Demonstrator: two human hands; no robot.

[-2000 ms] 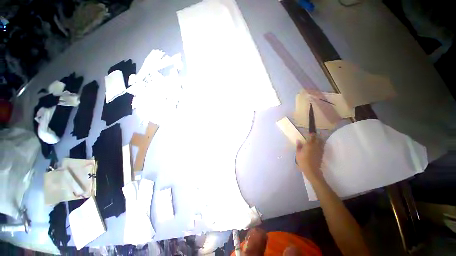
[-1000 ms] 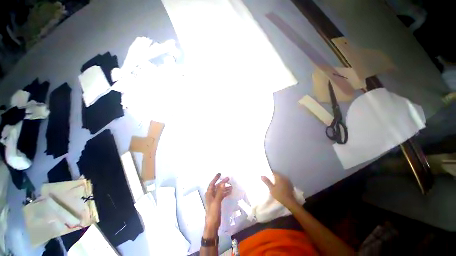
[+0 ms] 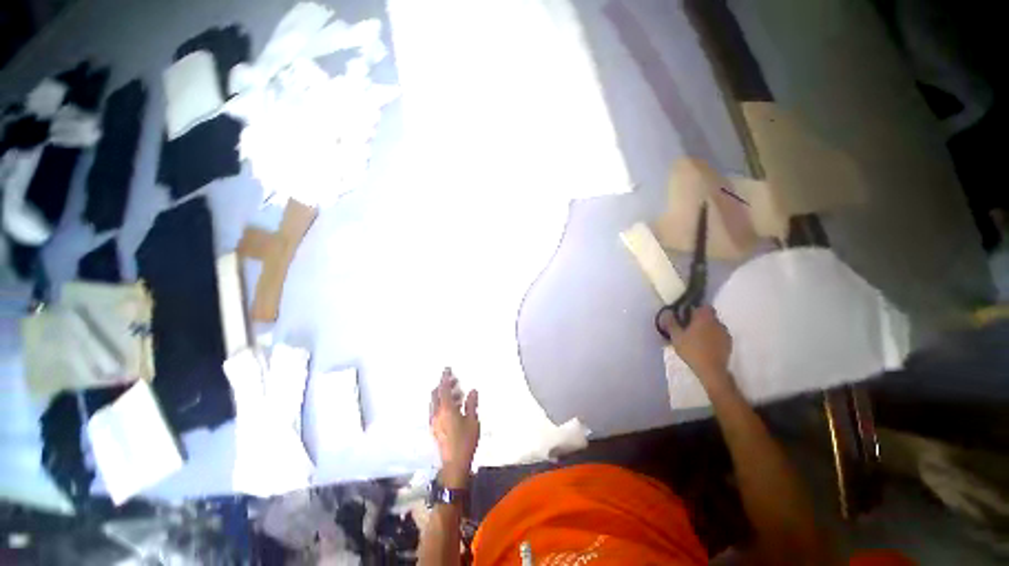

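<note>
The white fabric lay (image 3: 476, 243) runs down the middle of the table, glaring, with a curved notch in its right edge. My left hand (image 3: 455, 426), with a dark wristwatch, is over the lay's front end, fingers apart and empty. The tailor's shears (image 3: 699, 260) are right of the notch, blades pointing away from me. My right hand (image 3: 701, 341) is closed at their looped handles and partly covers them; finger detail is blurred.
A white dome-edged panel (image 3: 808, 321) is beside my right hand. Card patterns (image 3: 802, 166), a cream strip (image 3: 653, 263) and a dark rail (image 3: 725, 50) are at right. Left are a brown pattern (image 3: 277, 260), white scraps (image 3: 304, 133) and black pieces (image 3: 183, 310).
My right hand has left the lay's front end and taken hold of the shears' handles. My left hand stays over the front end. The small trimmings beside it no longer show clearly. The view has shifted.
</note>
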